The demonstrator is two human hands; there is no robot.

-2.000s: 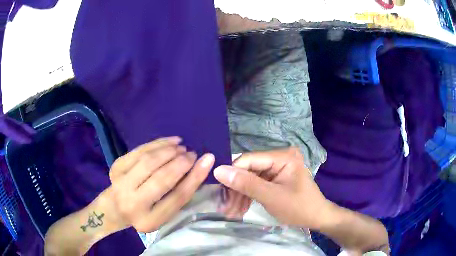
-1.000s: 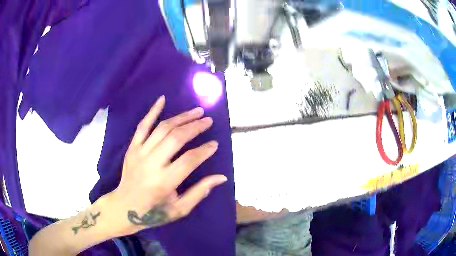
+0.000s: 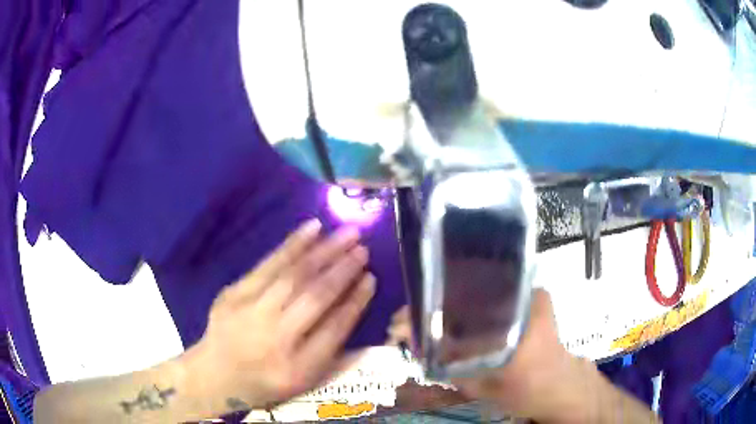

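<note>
Purple cloth (image 3: 191, 157) lies under the white machine head (image 3: 356, 74) and over the table on the left. A pink-white glow (image 3: 356, 204) marks the needle area. My left hand (image 3: 290, 310) lies flat on the cloth, fingers extended, fingertips just in front of the glow, slightly blurred. My right hand (image 3: 543, 356) is low at centre right, largely hidden behind a silver-rimmed rectangular part (image 3: 481, 273); its grip does not show.
Scissors with red and yellow loops (image 3: 666, 263) lie right of the machine. The white table's front edge has printed ticks and yellow patches (image 3: 663, 327). Purple cloth and a blue basket (image 3: 725, 373) are at the lower right.
The view has shifted, showing more of the machine head and the silver-rimmed part. My right hand, out of view a second ago, is back. My left hand remains on the cloth near the glow.
</note>
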